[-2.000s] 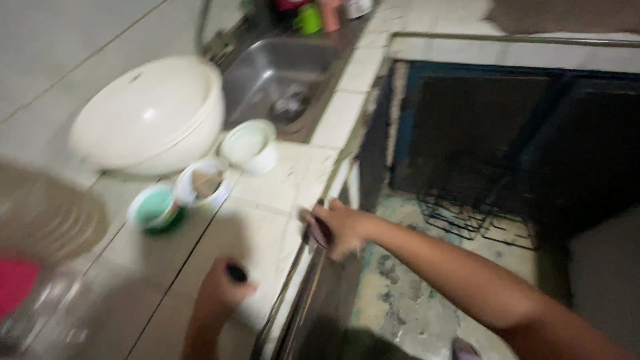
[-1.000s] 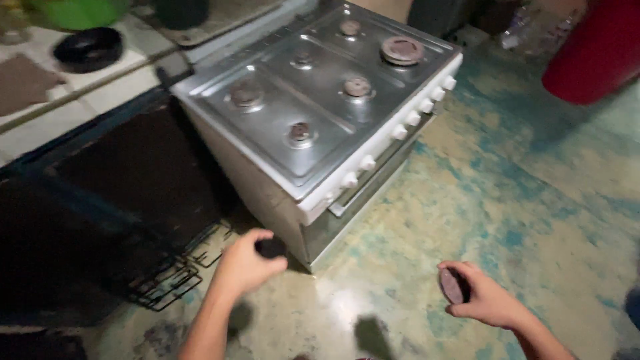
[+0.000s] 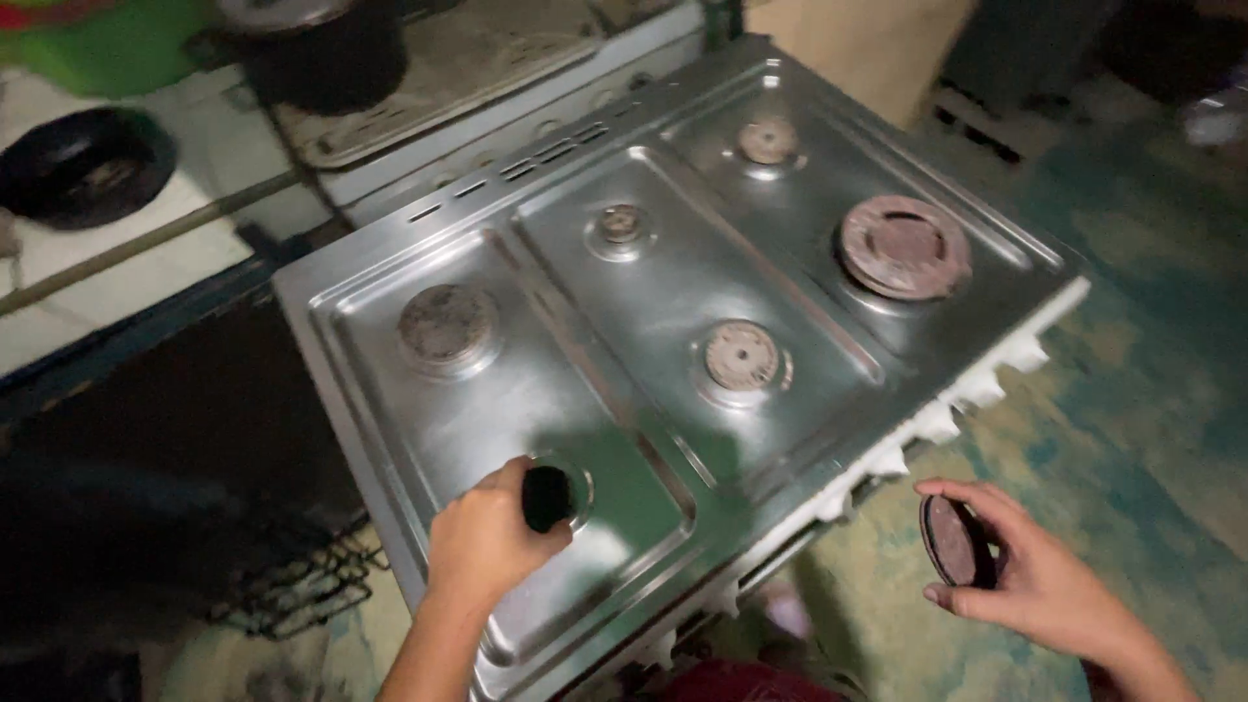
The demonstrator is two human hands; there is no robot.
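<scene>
My left hand (image 3: 497, 536) grips a small black burner cap (image 3: 547, 498) over the near left burner of a steel gas stove top (image 3: 604, 429); whether the cap touches the burner cannot be told. Off the stove's front edge, my right hand (image 3: 1033, 575) holds a larger round burner cap (image 3: 955, 541) on edge between thumb and fingers. Other burners on the stove are a dark-capped one (image 3: 447, 330) at the left, a small one (image 3: 620, 223), a pale one (image 3: 742, 356), one at the back (image 3: 768, 141) and a wide reddish one (image 3: 905, 247).
White knobs (image 3: 931, 421) line the stove's front. Beyond its rear edge are a dark pot (image 3: 312, 58) and a metal tray (image 3: 468, 68). A black pan (image 3: 86, 168) and a green basin (image 3: 107, 44) are on the tiled counter at left. A wire rack (image 3: 302, 575) lies low beside the stove.
The view has swung from the sink to the stove. My left hand, beside the stove's front corner one second ago, is now over its near left burner. Both hands still hold their caps.
</scene>
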